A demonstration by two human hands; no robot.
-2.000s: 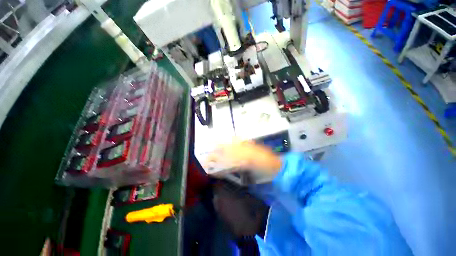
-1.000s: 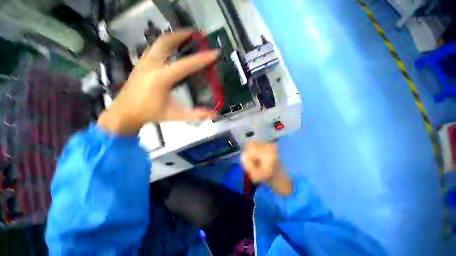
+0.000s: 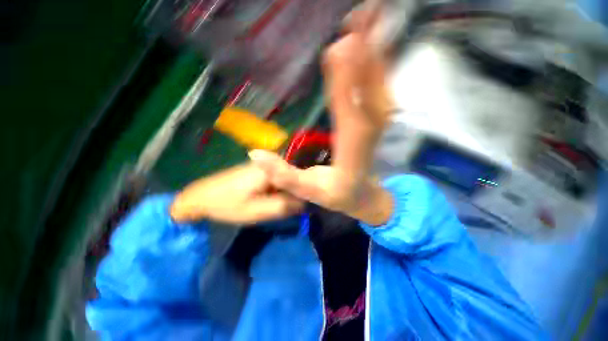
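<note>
The view is strongly blurred. My left hand [image 3: 237, 194] is at the lower middle, its fingers meeting the thumb side of my right hand; whether it holds anything is hidden. My right hand [image 3: 357, 120] is stretched upward, thumb apart from the fingers, with nothing visible in it. A red-rimmed dark thing [image 3: 310, 144] shows just beyond the hands; I cannot tell whether it is held or is a phone. A yellow-orange electric screwdriver [image 3: 251, 129] lies on the green bench [image 3: 193, 150], beyond my left hand.
The blurred tray stack [image 3: 280, 46] with red edges is at the top middle. The white machine [image 3: 443, 86] is at the upper right, with its lit blue screen [image 3: 457, 165] and a red button [image 3: 547, 217] on its front. Blue floor shows at the lower right.
The view has swung left toward the bench. My left hand has left the machine top, where it held a red-rimmed part. My right hand, earlier curled near the buttons, is now stretched upward; the hands meet.
</note>
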